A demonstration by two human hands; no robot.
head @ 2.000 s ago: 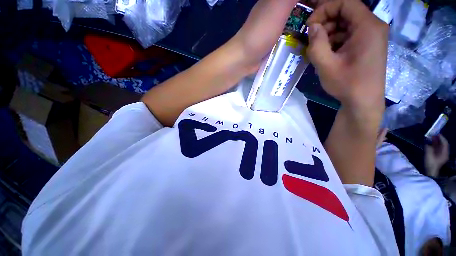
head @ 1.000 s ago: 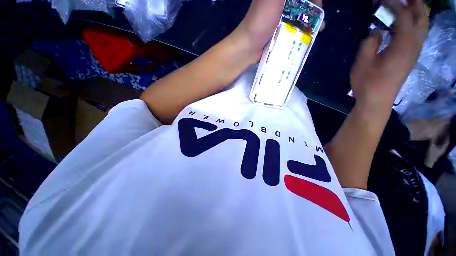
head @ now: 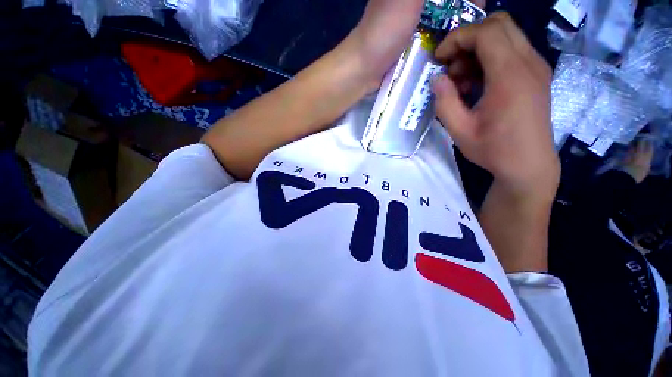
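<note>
An open white unit is held tilted above my lap, in front of my chest. Its silver-white battery fills most of the tray, with yellow tape and a green circuit board at the far end. My left hand holds the unit along its left side near the board; its fingers are partly hidden behind the unit and cut by the top edge. My right hand is over the unit's right side, thumb and index finger bent at the tape end. Whether they pinch something small cannot be told.
Bubble wrap bags lie at the right, with white units among them. Clear plastic bags lie at the upper left of the dark table. A red bin and cardboard boxes are below at left. Another person's hand shows at right.
My right hand moved away to the right bags, then came back over the board end of the unit. My left hand kept hold of the unit. The neighbouring person shifted.
</note>
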